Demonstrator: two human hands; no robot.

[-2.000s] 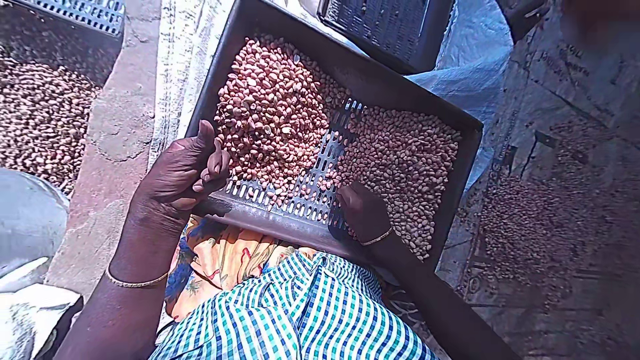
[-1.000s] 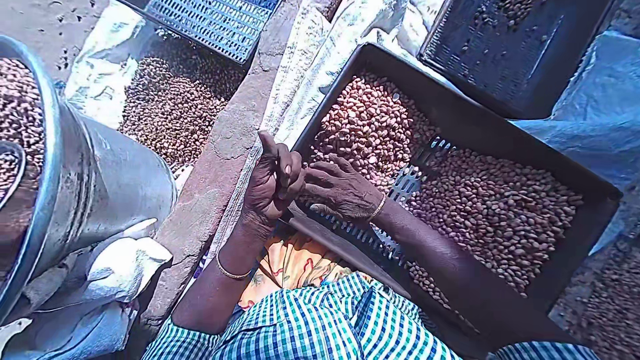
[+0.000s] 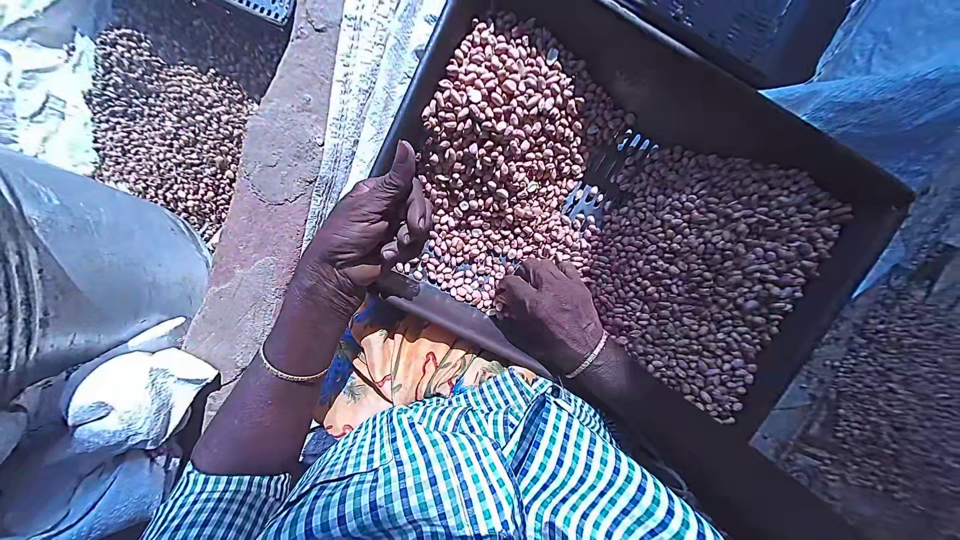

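A dark plastic crate (image 3: 817,157) with a slotted floor lies across my lap, tilted in view. It holds two heaps of shelled peanuts: a sunlit one (image 3: 510,127) on the left and a shaded one (image 3: 705,262) on the right, with bare slots between them. My left hand (image 3: 375,225) is over the crate's near left edge, thumb up and fingers curled; whether something is inside them cannot be told. My right hand (image 3: 551,307) rests at the near edge of the sunlit heap, fingers bent down among the peanuts, fingertips hidden.
A metal bucket (image 3: 105,262) stands at the left beside white cloth sacking (image 3: 135,397). Beyond a stone ledge (image 3: 270,172) lies another peanut heap (image 3: 172,127). A second dark crate (image 3: 750,30) is at the top, with blue sheeting (image 3: 885,97) to the right. More peanuts (image 3: 892,405) lie at lower right.
My right hand has moved right, away from beside my left hand, along the crate's near edge. My left hand stays raised at the crate's left edge. The view has shifted.
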